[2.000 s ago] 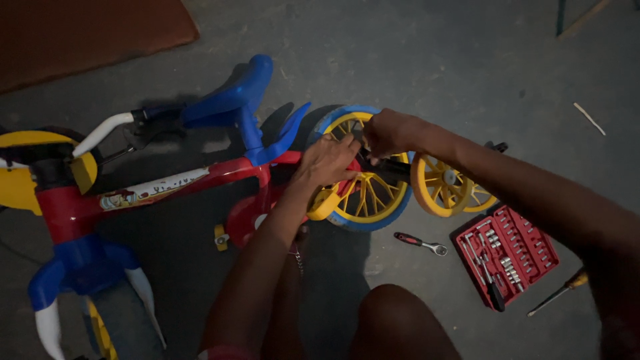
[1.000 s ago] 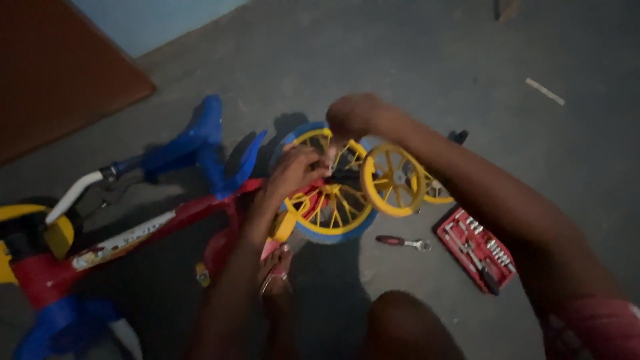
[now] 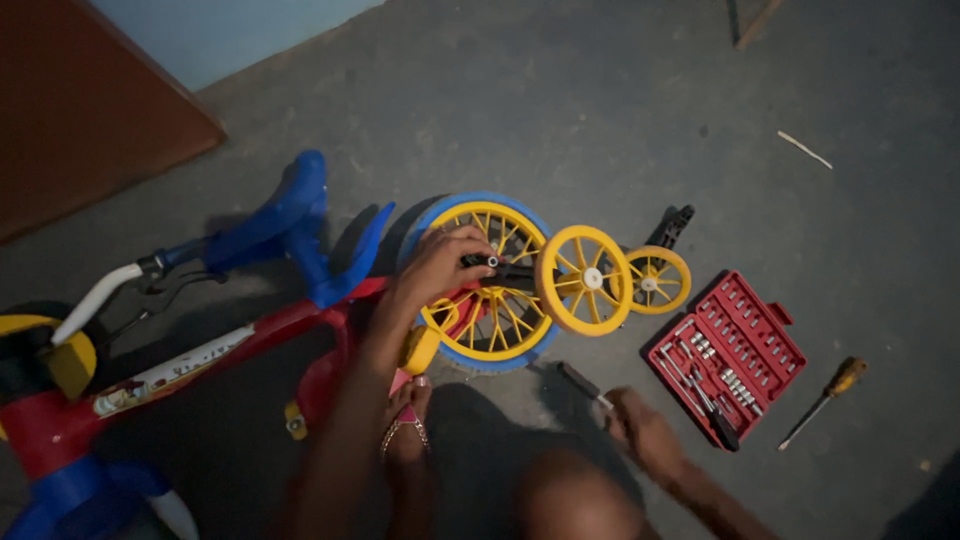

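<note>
A child's bicycle lies on its side, its red frame [image 3: 281, 324] running to a rear wheel with a blue tyre and yellow spokes [image 3: 517, 330]. My left hand [image 3: 446, 262] is at the hub, its fingers on the black training-wheel bracket [image 3: 514, 276] beside a small metal socket or nut. A yellow training wheel [image 3: 561, 281] sits at the bracket's outer end. Low on the right, my right hand [image 3: 637, 427] grips the head end of a ratchet wrench [image 3: 581, 381], whose dark handle points up and left.
An open red socket set case [image 3: 750, 341] lies to the right, with a yellow-handled screwdriver [image 3: 823, 401] beyond it. Another yellow training wheel [image 3: 660, 280] is behind the first. A blue saddle [image 3: 277, 217] and a foot [image 3: 409, 424] are near the left arm. A brown panel [image 3: 90, 112] stands upper left.
My right hand has moved from the rear wheel's hub down to the ratchet wrench on the floor and has taken hold of it. My left hand has stayed at the hub.
</note>
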